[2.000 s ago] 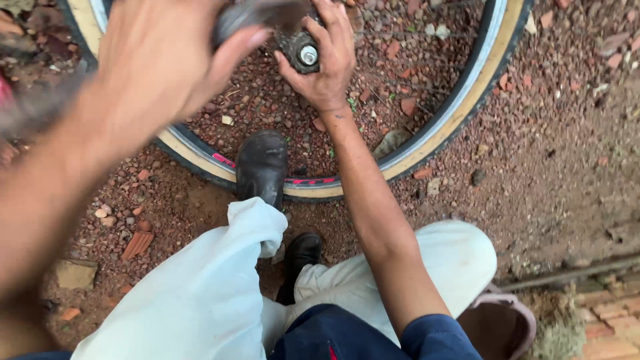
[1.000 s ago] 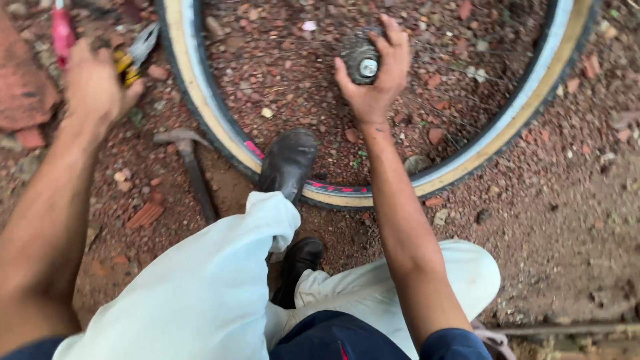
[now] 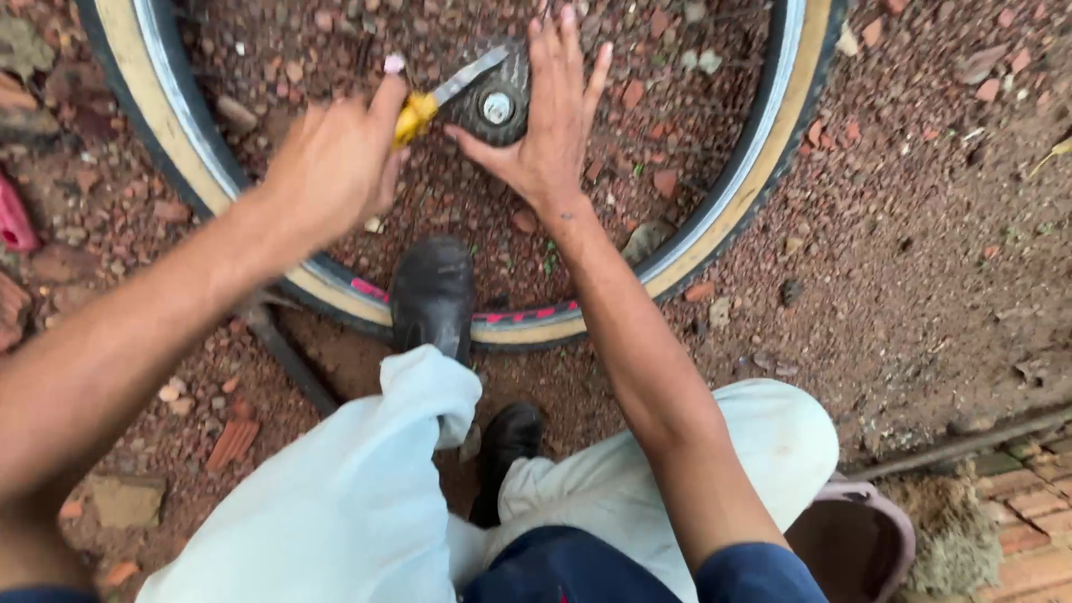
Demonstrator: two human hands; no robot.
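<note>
A bicycle wheel [image 3: 703, 268] lies flat on the gravel, its tyre tan-walled and black-treaded. At its middle is the dark, dirty hub [image 3: 494, 110] with a bright metal axle end. My left hand [image 3: 343, 159] grips a yellow-handled tool [image 3: 416, 117], whose metal end reaches to the upper left of the hub; it looks like pliers, though blur hides its exact shape. Against the right side of the hub rests my right hand [image 3: 548, 117], fingers spread and thumb below the hub. My left boot [image 3: 434, 293] is on the near part of the wheel.
A hammer [image 3: 285, 352] lies on the ground outside the wheel, partly behind my left forearm and trouser leg. A red tool handle [image 3: 15, 213] is at the far left. Brick pieces [image 3: 233, 444] are scattered about. A pinkish basin [image 3: 896, 519] stands at the lower right, near brickwork [image 3: 1030, 511].
My left hand has moved from the tools at the far left to the hub, now with the yellow-handled tool. Two seconds ago it was over the wheel with a blurred dark object. My right fingers have straightened.
</note>
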